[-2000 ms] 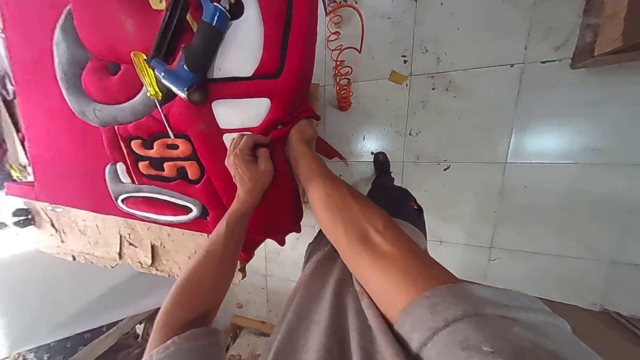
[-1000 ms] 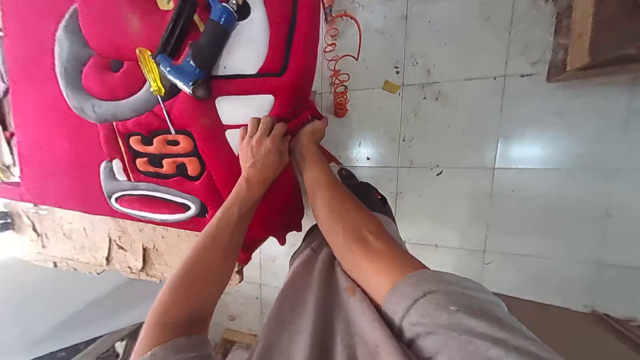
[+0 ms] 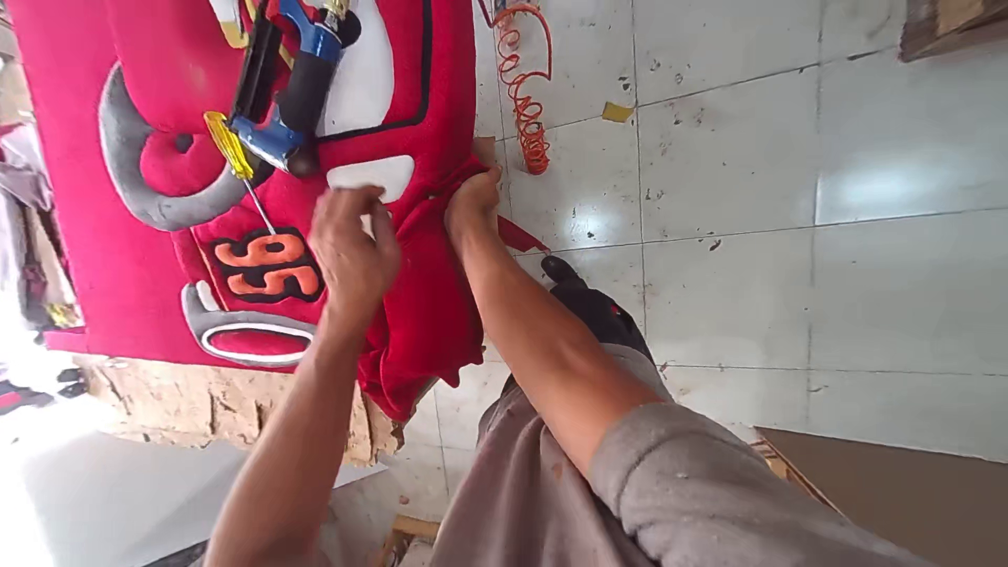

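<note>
Red plush fabric (image 3: 425,307) with padded car-shaped details lies over a board and hangs in folds at its right edge. My right hand (image 3: 476,197) grips the bunched red fabric at that edge, its fingers partly hidden. My left hand (image 3: 354,244), a little blurred, hovers over or rests on the cover beside the white padded patch (image 3: 374,177); its thumb and fingers are curled apart with nothing seen between them. A blue and black pneumatic staple gun (image 3: 295,102) lies on the cover above my left hand. Against it rests a screwdriver with a yellow handle (image 3: 228,146).
An orange coiled air hose (image 3: 526,102) hangs at the right of the cover, over the tiled floor. Worn brown board (image 3: 181,398) shows under the fabric's near edge. A wooden piece (image 3: 945,27) is at the upper right, a brown panel (image 3: 890,488) at the lower right.
My left hand has come away from the bunched edge, moving left toward the orange number patch. My right hand stays at the fabric edge.
</note>
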